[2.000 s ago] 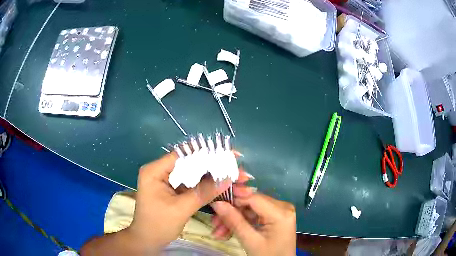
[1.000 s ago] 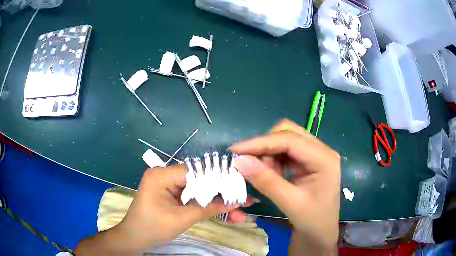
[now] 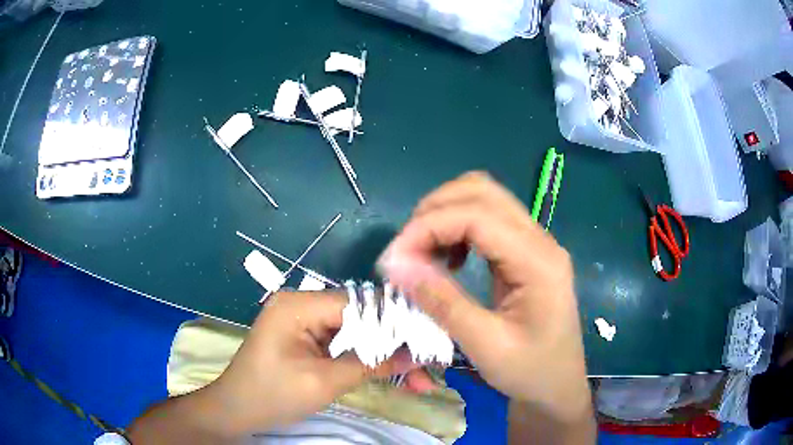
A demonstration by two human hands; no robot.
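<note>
My left hand holds a fanned bunch of thin metal rods with white tags over the bench's near edge. The rod tips point away from me. My right hand is over the right side of the bunch, blurred; its thumb and forefinger are near the rod tips, and whether they hold a rod cannot be told. Several loose tagged rods lie on the green mat beyond my hands. More rods lie crossed beside my left hand, with a white tag.
A digital scale with small pieces is at left. Green tweezers, red-handled scissors and a white scrap lie at right. A bin of tagged rods, an empty clear tray and small clear boxes stand further right.
Tagged rods now lie crossed beside my left hand, where there were none two seconds ago. My right hand has moved from below the bunch up to its tips. The view has shifted.
</note>
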